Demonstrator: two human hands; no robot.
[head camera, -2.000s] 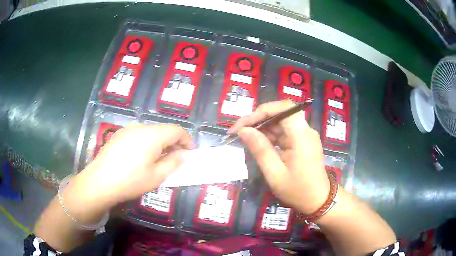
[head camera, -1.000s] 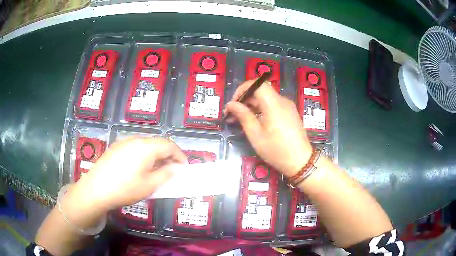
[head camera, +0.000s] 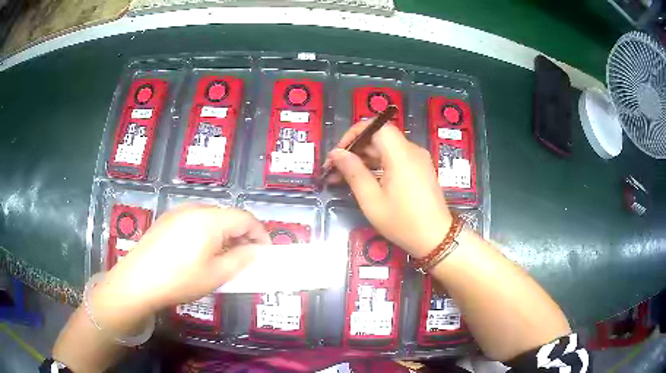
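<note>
My left hand (head camera: 193, 251) holds a blank white strip (head camera: 303, 268) by its left end, above the lower row of a clear tray (head camera: 285, 200). My right hand (head camera: 391, 186) holds a thin dark pointed tool, perhaps tweezers (head camera: 369, 131), its tip down by the lower right corner of the upper middle red unit (head camera: 292, 135). The tray holds red units in two rows, each with a dark ring and white labels. My hands and the strip partly cover several units. Whether a small piece is on the tool tip cannot be told.
A dark phone-like rectangle (head camera: 553, 105) lies right of the tray, beside the white fan base (head camera: 600, 124) and fan grille (head camera: 642, 95). Small items (head camera: 635, 195) lie on the green mat (head camera: 562, 248) below the fan. A pale raised edge (head camera: 438, 38) runs along the back.
Since two seconds ago, my right hand and the tool have moved from the strip to the upper middle unit. In the last second they have barely moved. The view has shifted.
</note>
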